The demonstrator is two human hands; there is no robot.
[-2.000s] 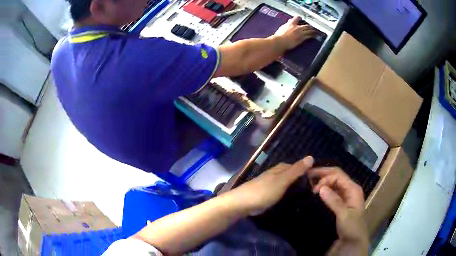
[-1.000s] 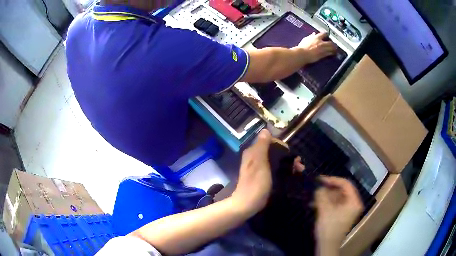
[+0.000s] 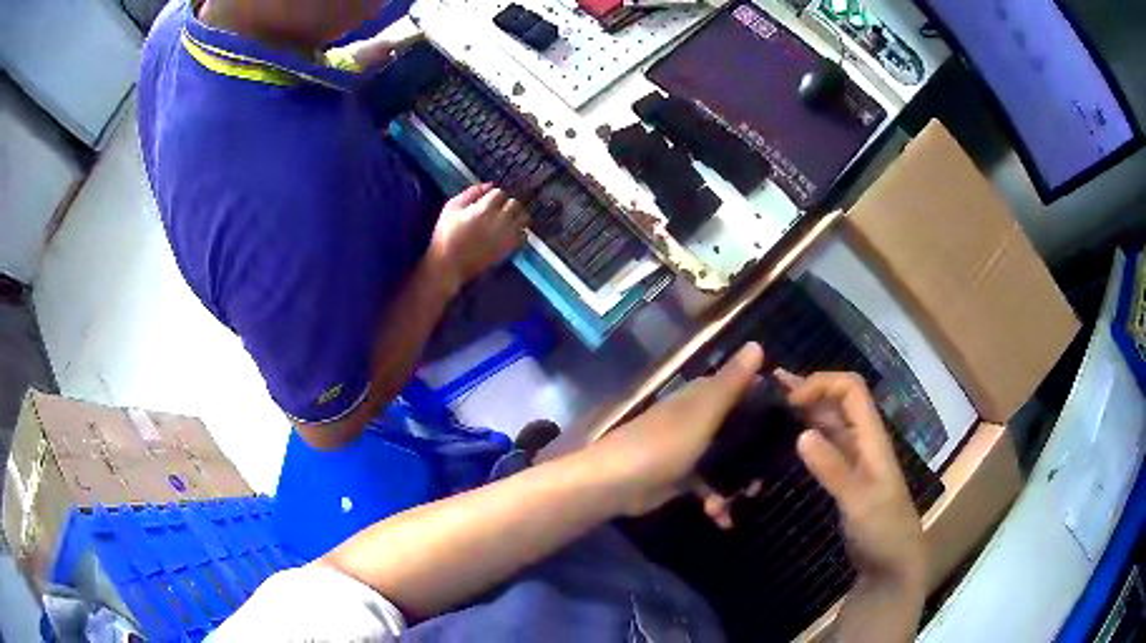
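My left hand (image 3: 672, 440) is shut on a dark part (image 3: 752, 437), its thumb along the top and fingertips showing below. My right hand (image 3: 861, 471) is at the part's right side, fingers bent, thumb and forefinger near its edge; whether it grips the part I cannot tell. Both hands are over an open brown carton (image 3: 961, 276) filled with tight black rows of parts (image 3: 785, 546). A pale liner sheet (image 3: 899, 295) shows at the carton's far end. The held part's outline blurs into the dark rows behind it.
A coworker in a blue shirt (image 3: 270, 214) stands at left, a hand at the keyboard (image 3: 503, 157). Black parts (image 3: 672, 176) lie on the bench by a mouse pad (image 3: 754, 75) with a mouse (image 3: 821, 86). A monitor (image 3: 1043, 88), blue stool (image 3: 352, 490) and blue crate (image 3: 189, 565) surround.
The coworker's hand has left the mouse, and a hand is now at the more exposed keyboard. My left hand has lowered from its raised pose, and my hands have come closer together around the dark part.
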